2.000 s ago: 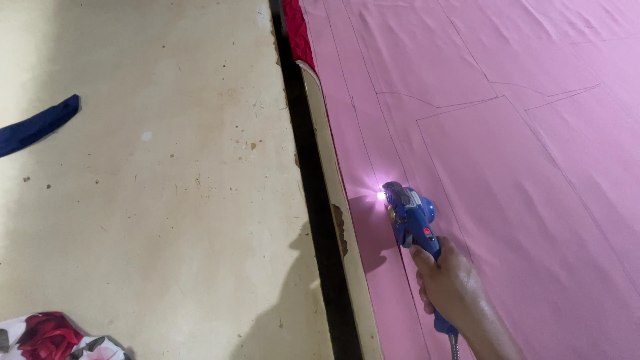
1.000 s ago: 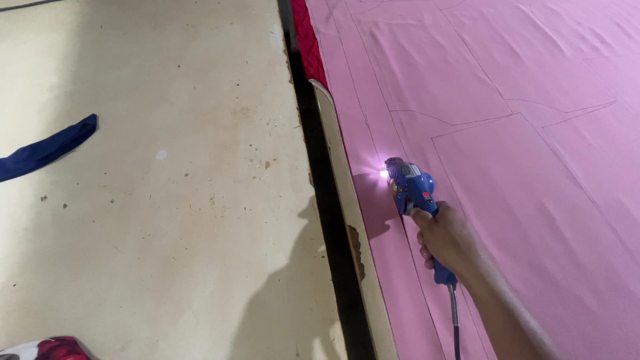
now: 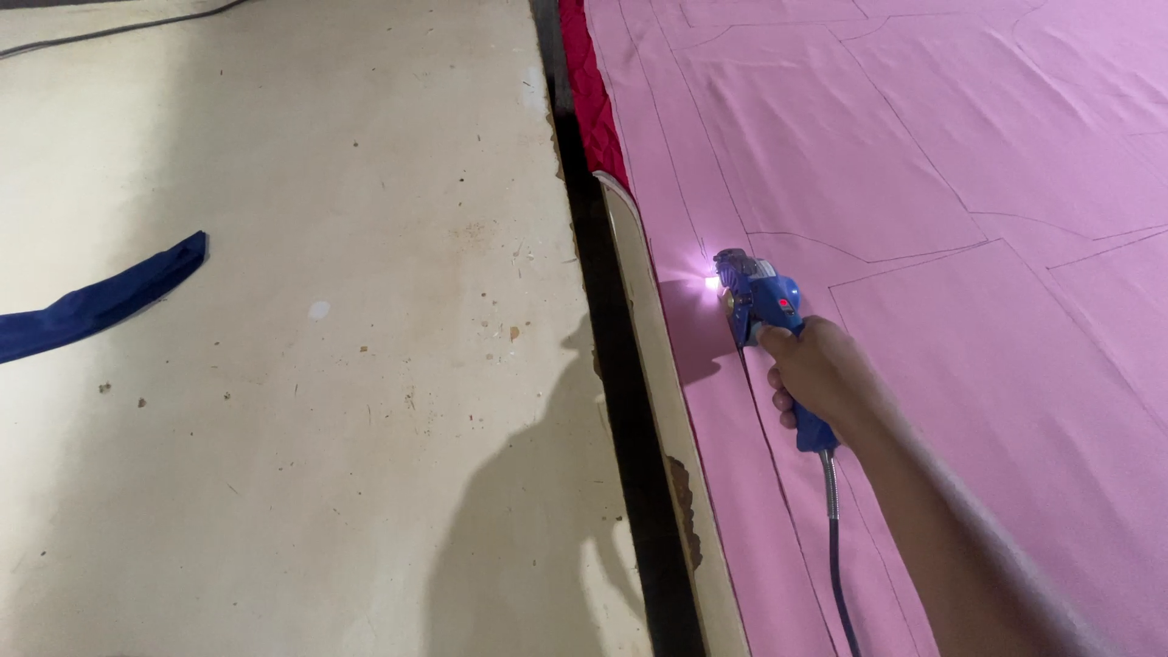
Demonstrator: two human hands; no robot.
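My right hand (image 3: 812,370) grips the handle of a blue electric rotary fabric cutter (image 3: 765,294) on the right of the head view. A bright light shines at the cutter's front left, and a red spot shows on its body. The cutter rests on pink fabric (image 3: 967,383) marked with thin dark pattern lines. Behind the tool a cut line runs down the fabric toward the bottom edge. A cord with a metal sleeve (image 3: 829,488) trails from the handle's end. My left hand is out of view.
A worn cream tabletop (image 3: 301,456) fills the left side, with a dark blue cloth strip (image 3: 119,301) and a cable (image 3: 128,26) on it. A dark gap (image 3: 630,420) separates it from the chipped edge board (image 3: 671,392) beside the fabric. Crumpled red cloth (image 3: 591,100) lies at the top.
My right hand has moved the cutter forward along the fabric, farther from the near edge. The floral cloth at the lower left has left the view as the view shifted.
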